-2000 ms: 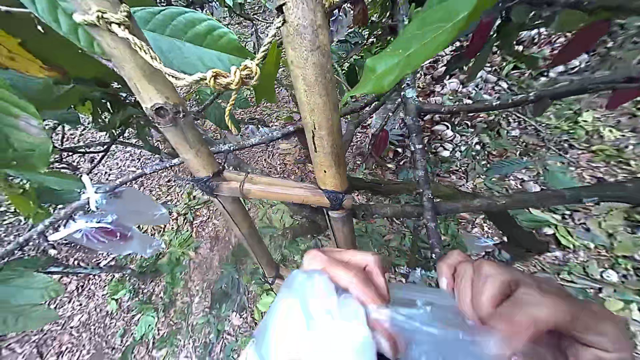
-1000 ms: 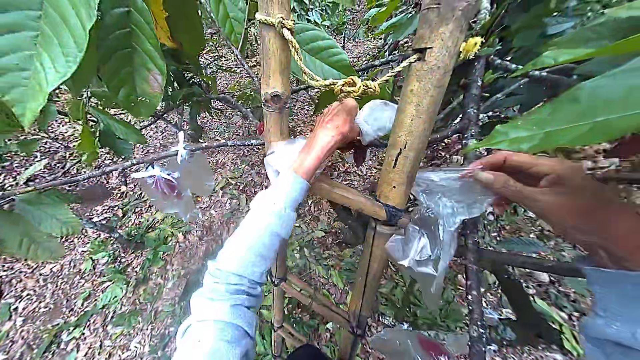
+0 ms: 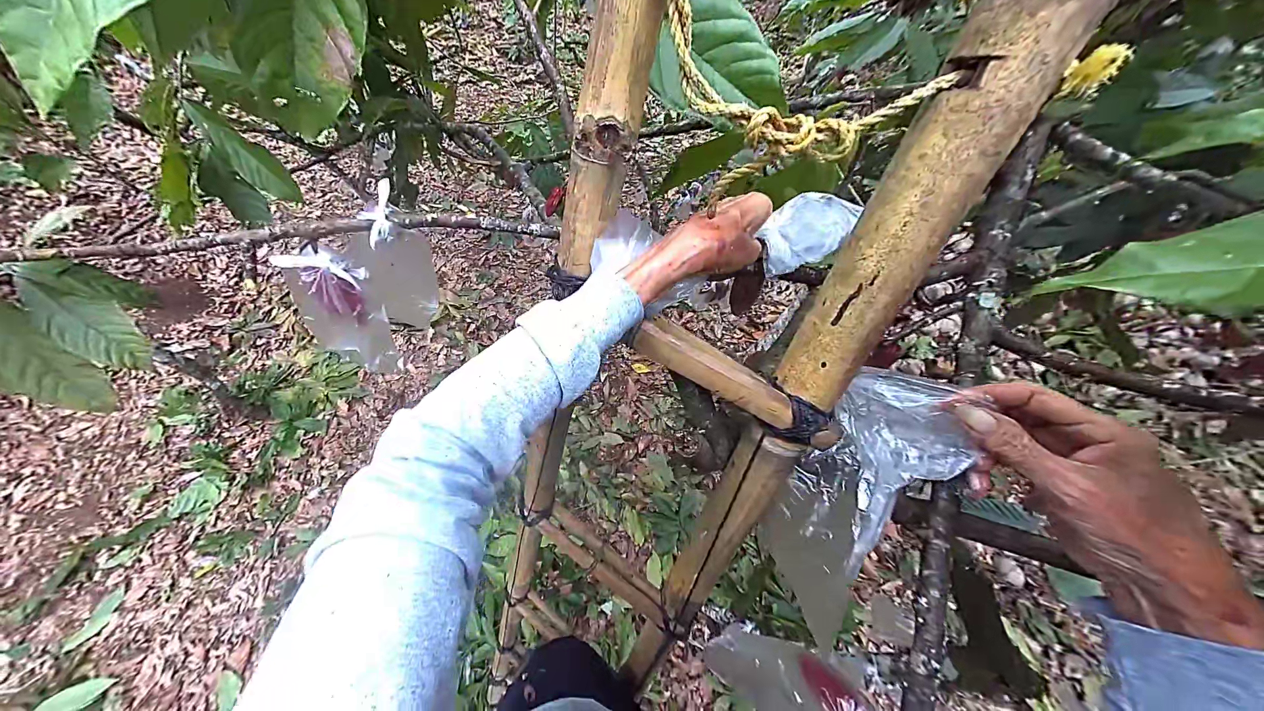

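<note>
My left hand (image 3: 706,242) reaches between the two rails of a bamboo ladder (image 3: 879,237), its fingers curled by a whitish plastic bag (image 3: 810,232) near a branch. What those fingers grip is hidden. On the right, my right hand (image 3: 1096,474) pinches the edge of a clear plastic bag (image 3: 908,425) between thumb and fingers; the bag hangs down beside the right rail. More clear plastic (image 3: 627,242) shows at my left wrist. A knotted yellow rope (image 3: 800,133) spans the rails above my left hand.
Tied plastic bags (image 3: 341,296), one with something reddish inside, hang from a thin branch (image 3: 267,235) at left. Another bag with a red thing (image 3: 829,681) is low by the ladder. A ladder rung (image 3: 711,370) crosses below my left hand. Large leaves (image 3: 1175,267) and branches surround the ladder.
Two seconds ago both hands were together on plastic bags at the lower right. My left hand has since moved up and left between the rails; my right hand still holds clear plastic. The view has shifted.
</note>
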